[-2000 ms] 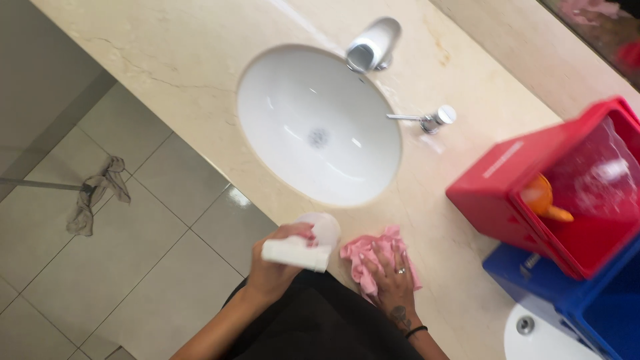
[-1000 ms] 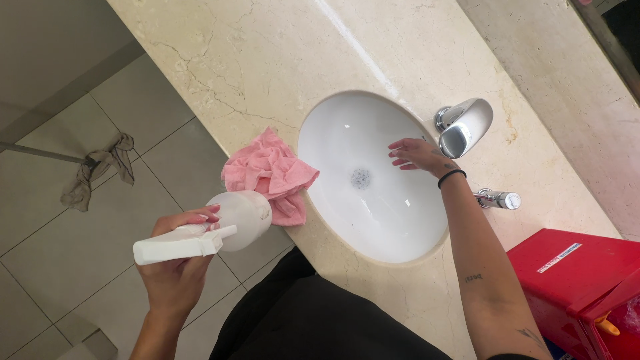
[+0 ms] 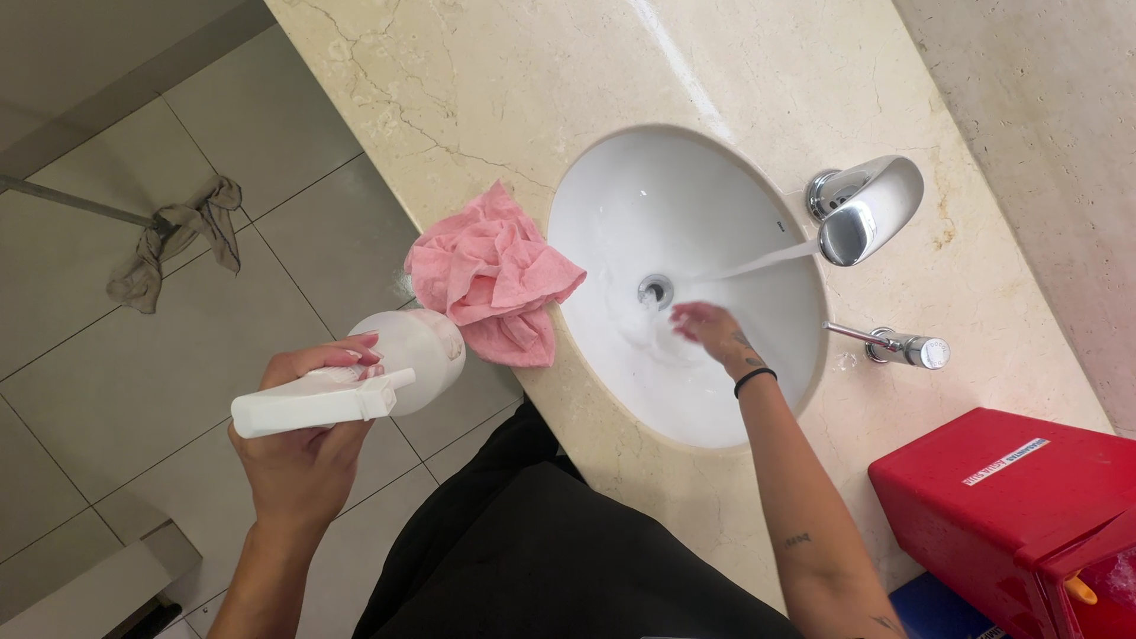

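Observation:
My left hand (image 3: pixel 311 399) grips a white spray bottle (image 3: pixel 413 359) by its neck, out over the floor beside the counter edge. A crumpled pink cloth (image 3: pixel 497 275) lies on the counter's front edge, partly overhanging, next to the bottle's base. Inside the oval white sink (image 3: pixel 612 204), my right hand (image 3: pixel 710 333) is lowered near the drain, fingers blurred and holding nothing that shows. Water runs from the chrome faucet (image 3: pixel 865 213) into the basin, passing just above that hand. A chrome soap dispenser (image 3: pixel 896 346) stands on the counter beside the sink.
A red plastic bucket (image 3: pixel 994 488) bearing a label stands on the marble counter (image 3: pixel 461 80) at lower right, with a blue container (image 3: pixel 945 608) partly under it. On the tiled floor at left, a grey cloth (image 3: pixel 182 235) is wrapped around a pole's end (image 3: pixel 80 201).
Water now flows from the faucet, and my right hand has moved from near it down toward the drain. Two seconds ago that hand was on the pink cloth. The view has shifted.

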